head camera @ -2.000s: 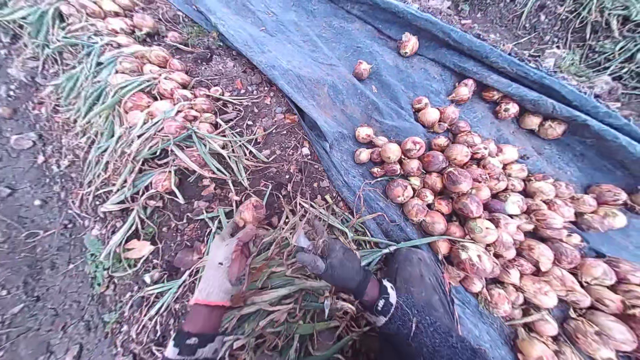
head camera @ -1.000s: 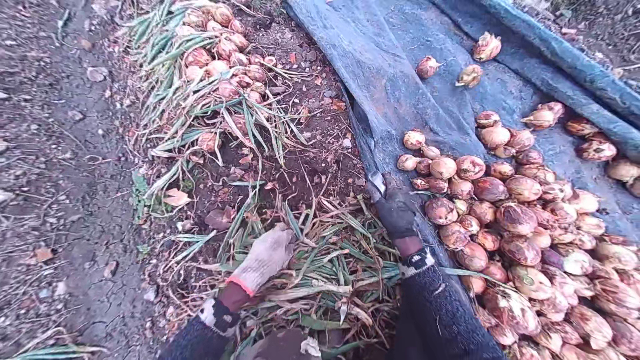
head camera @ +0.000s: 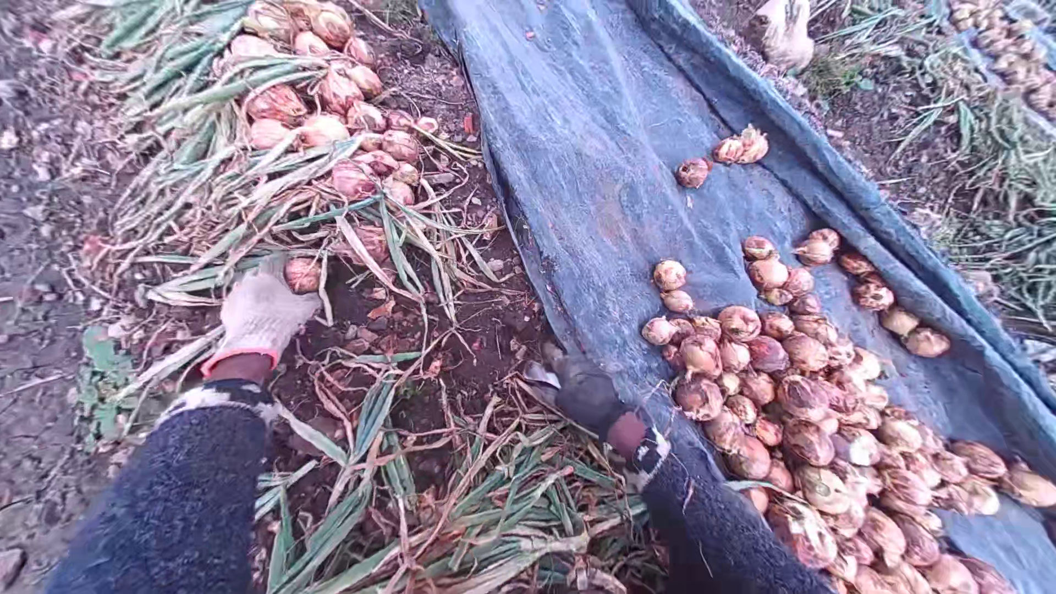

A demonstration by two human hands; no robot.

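My left hand [head camera: 268, 315], in a pale knit glove, is closed around the neck end of an onion [head camera: 303, 275] at the near edge of the unclipped onions. Long green and dry leaves surround it. My right hand [head camera: 582, 388], in a dark glove, rests low by the edge of the blue sheet [head camera: 577, 165], its fingers around a small cutting tool [head camera: 540, 375] whose metal blade shows; the tool's handle is hidden. Trimmed onions [head camera: 804, 396] lie heaped on the sheet to the right. Onions with leaves attached [head camera: 322, 99] lie in a row at upper left.
Cut onion leaves [head camera: 462, 503] cover the soil between my forearms. The sheet has a raised, folded far edge [head camera: 899, 214]. Beyond it are more leaves [head camera: 1015, 206], a pale bundle [head camera: 788, 33] and another spread of onions [head camera: 1011, 45] at the top right.
My left hand has moved from the cut leaves up to the row and closed on an onion. Two seconds ago it held an onion near the cut leaves. The view has shifted.
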